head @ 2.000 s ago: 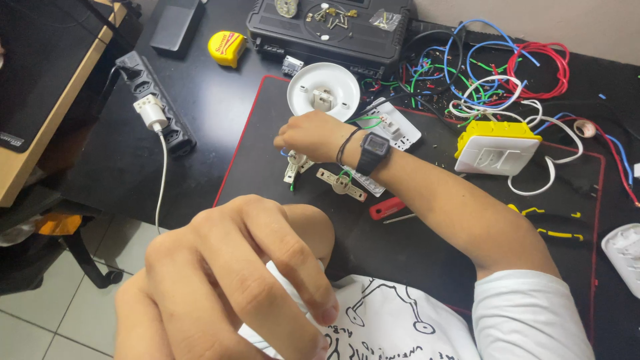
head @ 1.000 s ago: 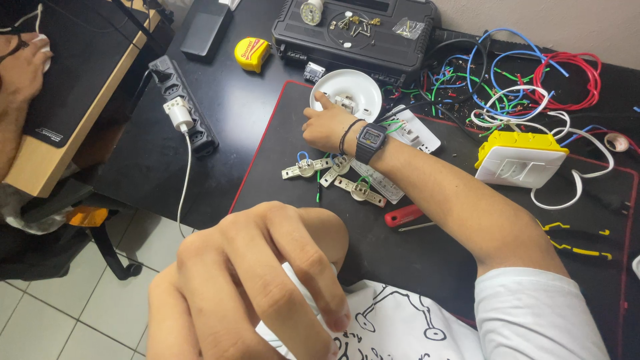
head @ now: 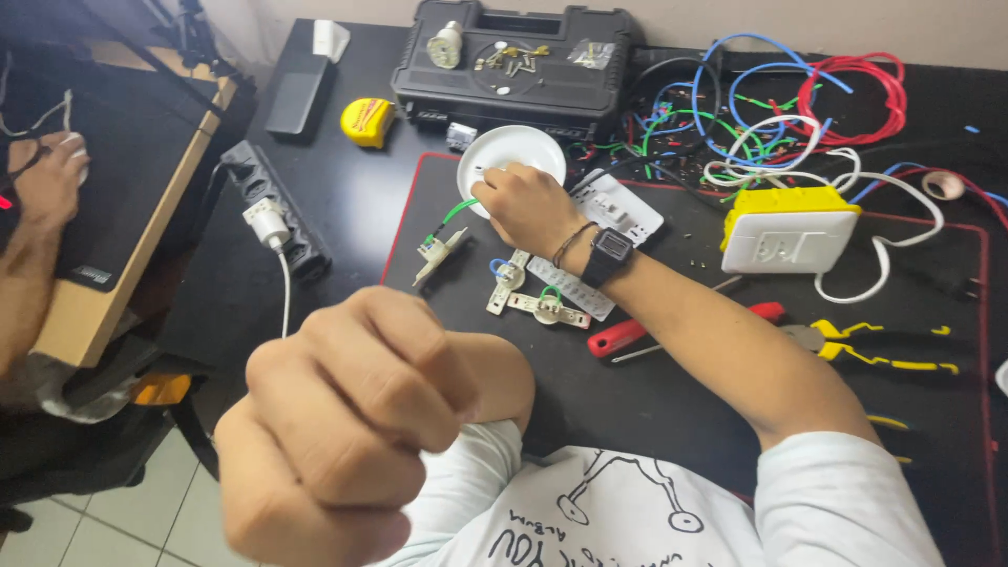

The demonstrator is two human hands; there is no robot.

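My left hand [head: 339, 425] is raised close to the camera, its fingers curled, with nothing visible in them. My right hand [head: 528, 201], with a watch on the wrist, is bent over a round white lampholder base [head: 538, 146]; its fingertips are partly hidden. A green wire [head: 455, 211] runs from under that hand to a tilted white electrical module [head: 439, 256] on the left. Below the hand lie a module with a blue wire loop [head: 509, 277] and another with a green loop [head: 549, 307]. A white terminal strip [head: 571, 288] and a white faceplate [head: 618, 206] are beside the wrist.
A red screwdriver [head: 622, 337] and yellow-handled pliers [head: 839, 339] lie near my right forearm. At right are a yellow box with a white faceplate [head: 787, 240] and coiled wires [head: 898, 94]. Behind stands a black case [head: 551, 90]; left, a power strip [head: 295, 228] and another person's hand [head: 47, 177].
The left module has shifted left and turned onto a tilt, with its green wire now stretched toward my right hand. My left hand's fingers look more tightly curled.
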